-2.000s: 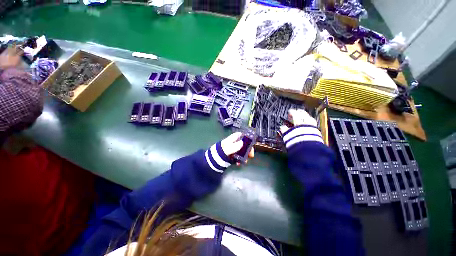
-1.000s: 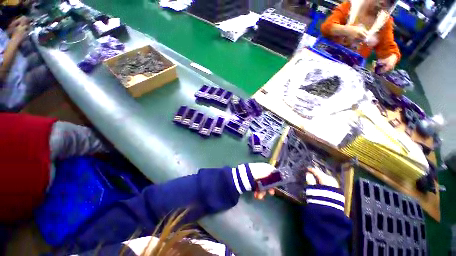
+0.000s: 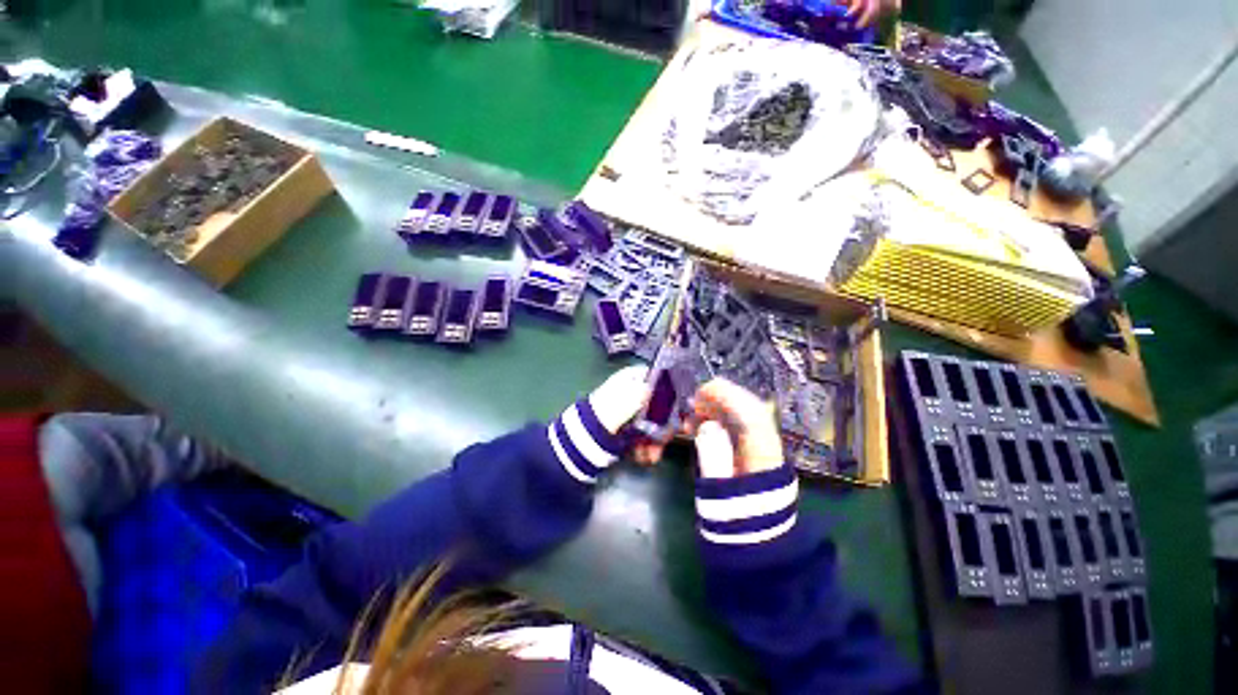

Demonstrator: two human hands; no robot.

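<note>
My left hand (image 3: pixel 627 410) holds a dark purple screen unit (image 3: pixel 661 402) in front of the bezel box. My right hand (image 3: pixel 736 418) is close beside it, its fingertips near the unit's right side; a grey frame seems to be at the unit, but its edges blur with the box contents. The cardboard bezel box (image 3: pixel 876 394) holds heaped grey frames (image 3: pixel 733 333). Loose grey bezels (image 3: pixel 644 272) lie left of the box. Screen units stand in two short rows (image 3: pixel 458 213), (image 3: pixel 426 308). Framed units (image 3: pixel 1007 468) lie in rows on the black tray (image 3: pixel 984 638) at right.
A parts box (image 3: pixel 224 201) and a purple-wrapped heap (image 3: pixel 120 163) are at the left. The side board holds a plastic bag (image 3: pixel 767 122) and a yellow-edged stack (image 3: pixel 971 258). A seated person in red (image 3: pixel 54 543) is at the left edge.
My right hand has come out of the bezel box and moved left to the unit in my left hand. The view swung left and back; the neighbouring person's upper body has left the picture.
</note>
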